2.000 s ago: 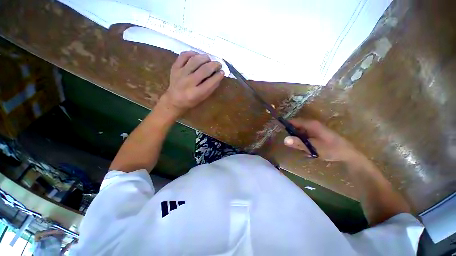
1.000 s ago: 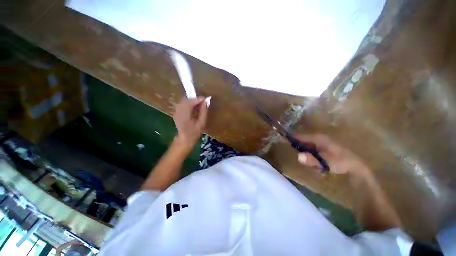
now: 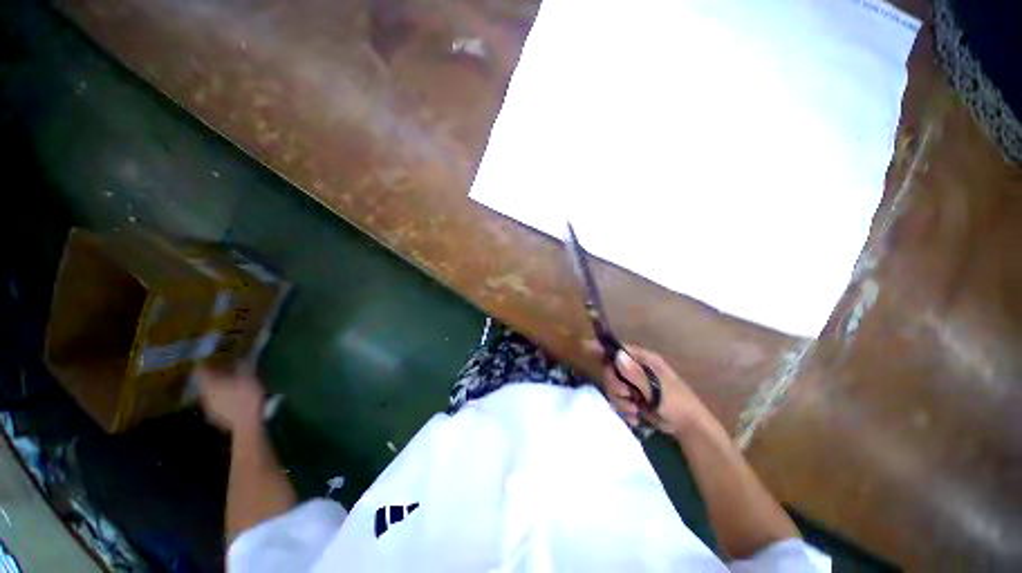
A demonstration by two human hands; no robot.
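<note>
A large white sheet of pattern paper (image 3: 695, 157) lies on the brown table (image 3: 370, 146), almost blank in the glare, with small print at its far right corner. My right hand (image 3: 650, 392) holds the shears (image 3: 592, 297) by the dark loop handles at the table's near edge; the blades look nearly closed and their tip is near the sheet's front edge. My left hand (image 3: 230, 397) is blurred, off the table at the left, in front of the cardboard box (image 3: 191, 325). A small whitish bit shows beside its wrist; whether the fingers hold anything cannot be told.
The open box is on the green floor (image 3: 359, 347) at the left, with pale tape on it. Dark fabric with a pale scalloped border (image 3: 975, 90) lies at the far right. Small white scraps show on the floor.
My left hand left the sheet with a white paper strip, then moved left and down off the table; the strip is no longer clearly visible. The shears came away from the paper. The view shifted.
</note>
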